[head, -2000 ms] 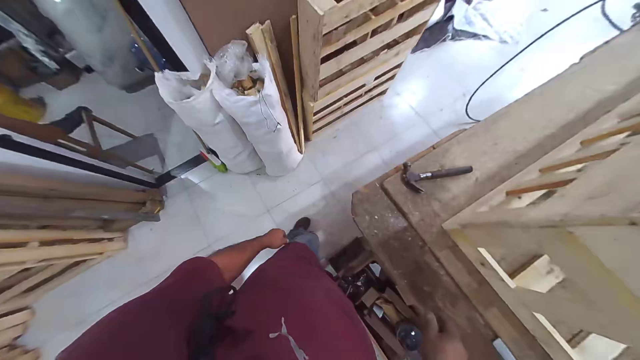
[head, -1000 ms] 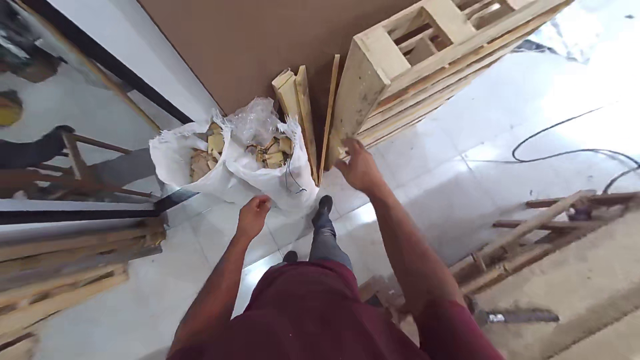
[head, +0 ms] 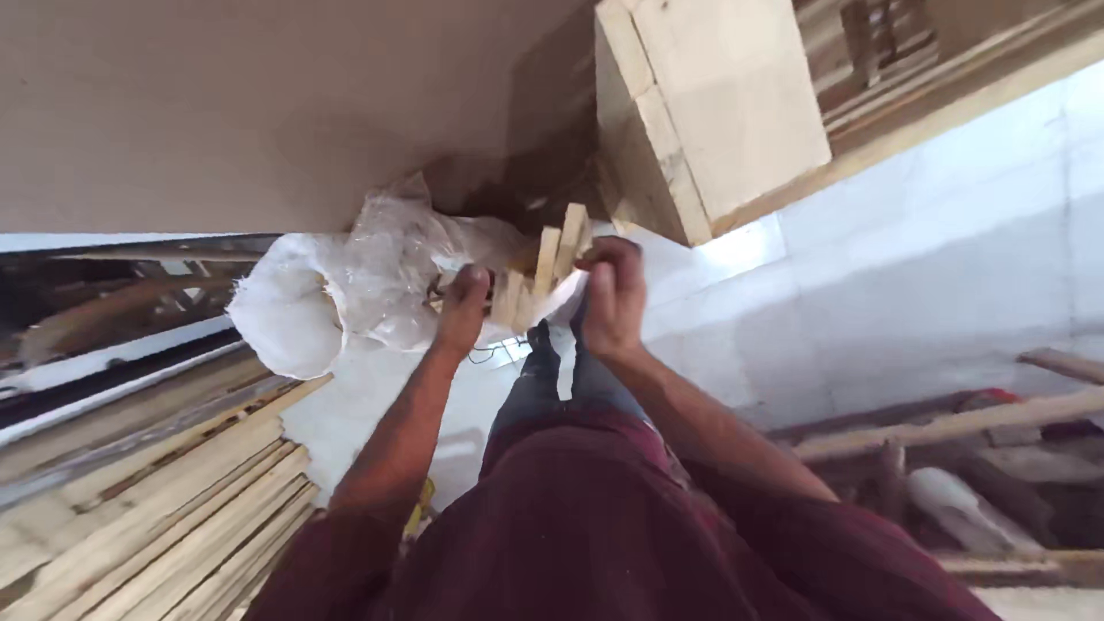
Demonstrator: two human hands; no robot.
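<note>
My left hand [head: 463, 312] is closed at the near left rim of a white woven sack [head: 565, 300], with its fingertips partly hidden. My right hand [head: 614, 293] grips the right side of the same sack's rim. Several wood offcuts [head: 545, 263] stick up out of the sack between my two hands. Clear plastic film [head: 392, 259] lies crumpled to the left of my left hand. Beyond it a second white woven sack [head: 285, 310] stands with its mouth wide.
A wooden pallet [head: 724, 103] stands at the upper right, near a brown panel [head: 259, 112]. Stacked wooden slats [head: 198, 509] lie at lower left. A wooden rack with tools [head: 966, 483] is at lower right. A dark wire loop [head: 493, 352] hangs by the sack.
My right hand has left the pallet's edge and taken hold of the sack's rim. My left hand has moved onto the sack. The view has come much nearer to the sacks.
</note>
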